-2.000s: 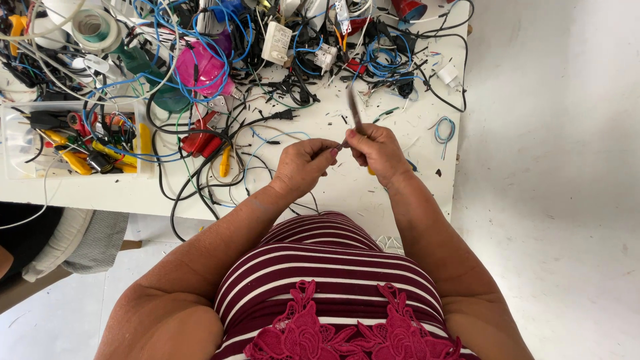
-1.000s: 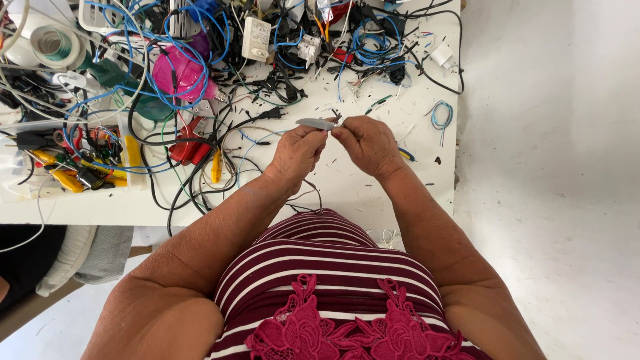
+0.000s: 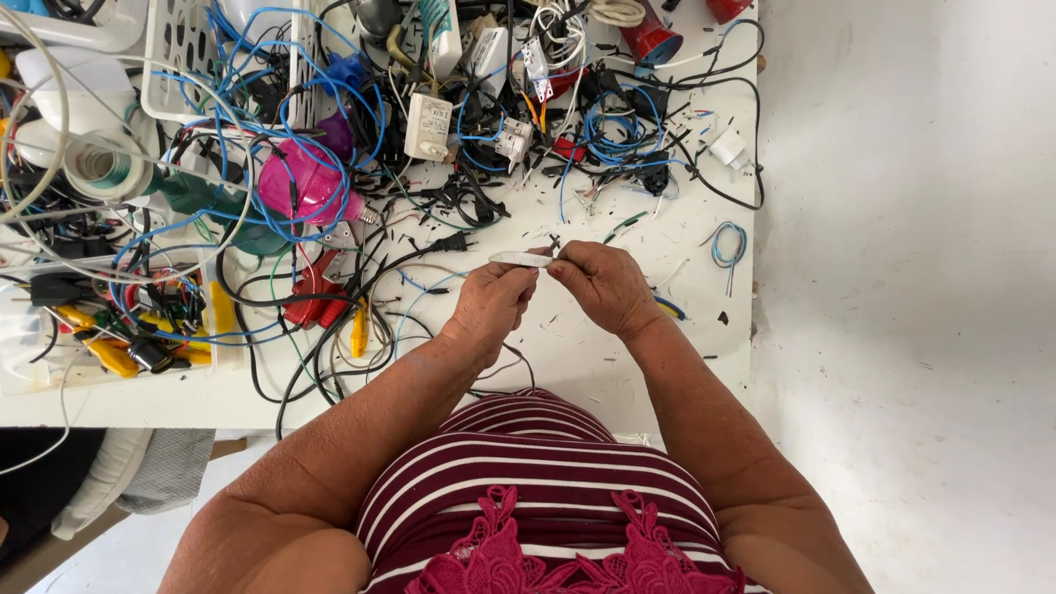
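A knife blade [image 3: 521, 259] lies across between my hands, over the near part of the white table. My right hand [image 3: 601, 285] is closed around its handle end, with the thumb toward the blade. Thumb and fingers of my left hand [image 3: 488, 307] pinch a dark cable [image 3: 521, 356] just under the blade; the cable runs down toward the table's front edge. A short dark cable end [image 3: 554, 242] sticks up between the hands. Most of the handle is hidden by my right fingers.
Tangled cables, a pink bulb [image 3: 301, 181], a white adapter [image 3: 428, 126] and a red tool [image 3: 313, 295] crowd the left and back. A clear plastic box [image 3: 25, 363] holds yellow-handled tools. A small wire coil [image 3: 728, 245] lies near the right edge [image 3: 753, 289].
Two seconds ago the blade pointed up and away from my right hand; now it lies sideways toward my left hand. Both hands have stayed close together.
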